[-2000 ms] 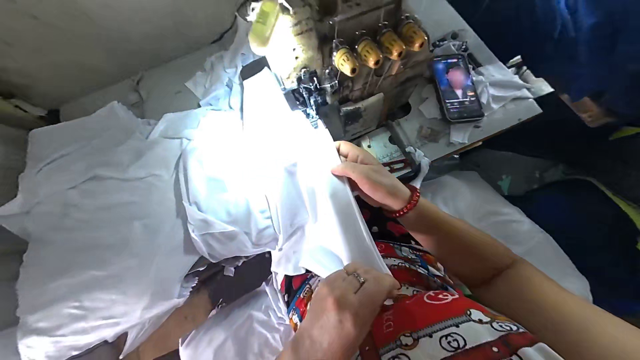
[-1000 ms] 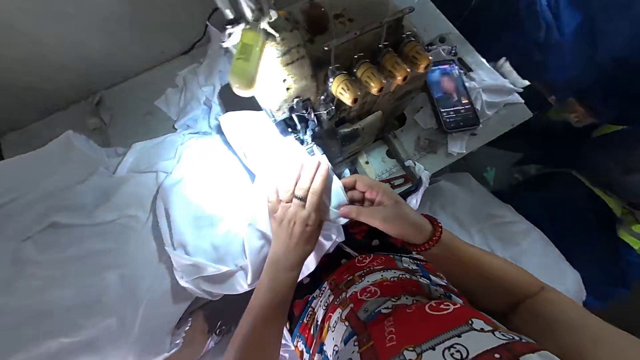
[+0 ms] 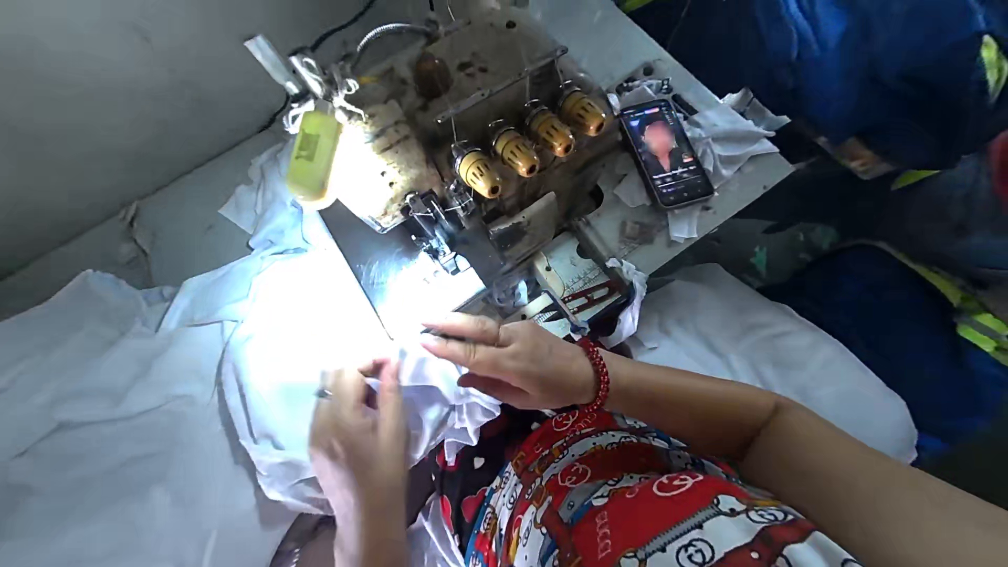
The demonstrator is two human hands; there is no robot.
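White fabric (image 3: 291, 339) lies brightly lit at the left front of an overlock sewing machine (image 3: 386, 157). My left hand (image 3: 358, 425), a ring on one finger, is blurred over the cloth, its fingertips bent down at it; whether they pinch it cannot be told. Beside it, my right hand (image 3: 512, 358), with a red bead bracelet at the wrist, reaches over the cloth's edge near the machine's front plate. Its fingers are extended and partly apart, and no cloth shows gripped in them. The presser foot (image 3: 449, 256) is above both hands, with no fabric visible under it.
Yellow tension knobs (image 3: 516, 150) line the machine's front. A lit phone (image 3: 665, 153) lies on the table at right among fabric scraps (image 3: 728, 134). A yellow-green lamp or case (image 3: 313, 157) hangs at the machine's left. More white cloth (image 3: 772, 346) lies beyond my right forearm.
The cloth that was at the presser foot has come away toward the lower left, baring the machine's plate. My left hand has moved left and down, away from my right hand.
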